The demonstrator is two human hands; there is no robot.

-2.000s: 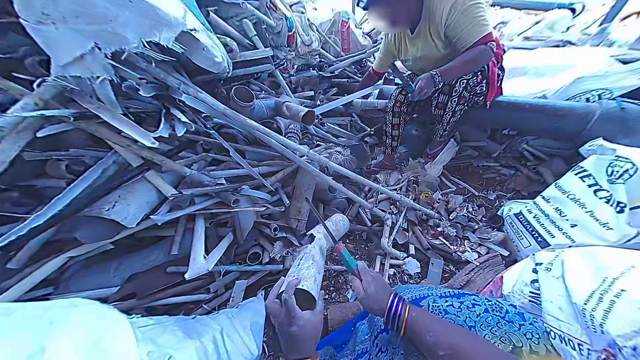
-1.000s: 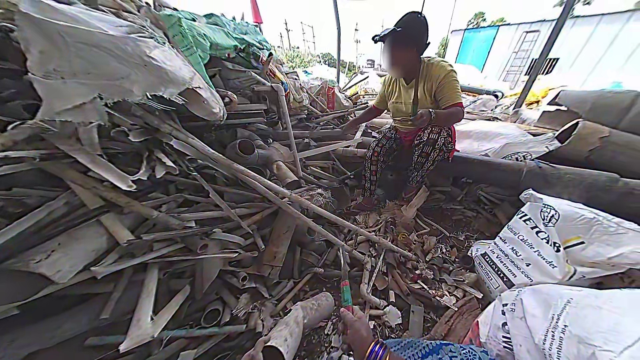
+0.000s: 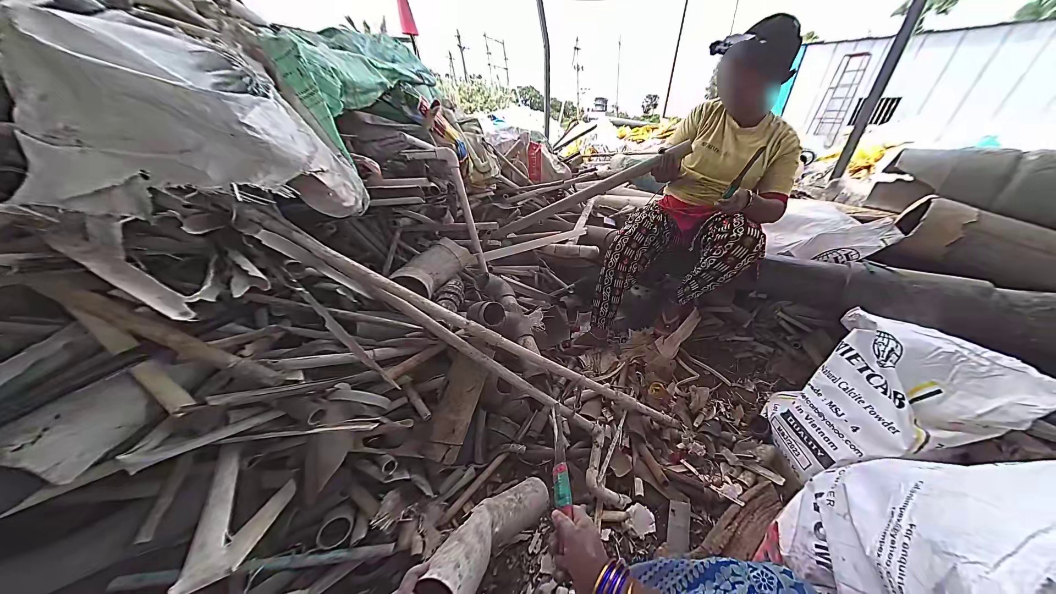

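Observation:
My right hand [image 3: 577, 544], with bangles on the wrist, is closed around the green and red handle of a narrow-bladed knife [image 3: 562, 474] at the bottom centre; the blade points up and away. Just left of it lies a thick, dirty pipe piece [image 3: 495, 528], its open end toward me. Only a bit of my left hand [image 3: 410, 580] shows at the pipe's near left side, at the bottom edge; its fingers are mostly out of sight, and it seems to touch the pipe.
Scrap pipes and split pieces [image 3: 272, 355] heap up on the left, with long thin pipes [image 3: 462, 326] slanting across. A seated person [image 3: 734, 157] holds a pipe [image 3: 594, 190] and a bladed tool. Printed white sacks [image 3: 932, 528] lie at right, and large pipes [image 3: 891, 285] lie behind.
The knife blade, over the pipe piece two seconds ago, now points away beside it. The other person has raised a long pipe. The view has tilted up.

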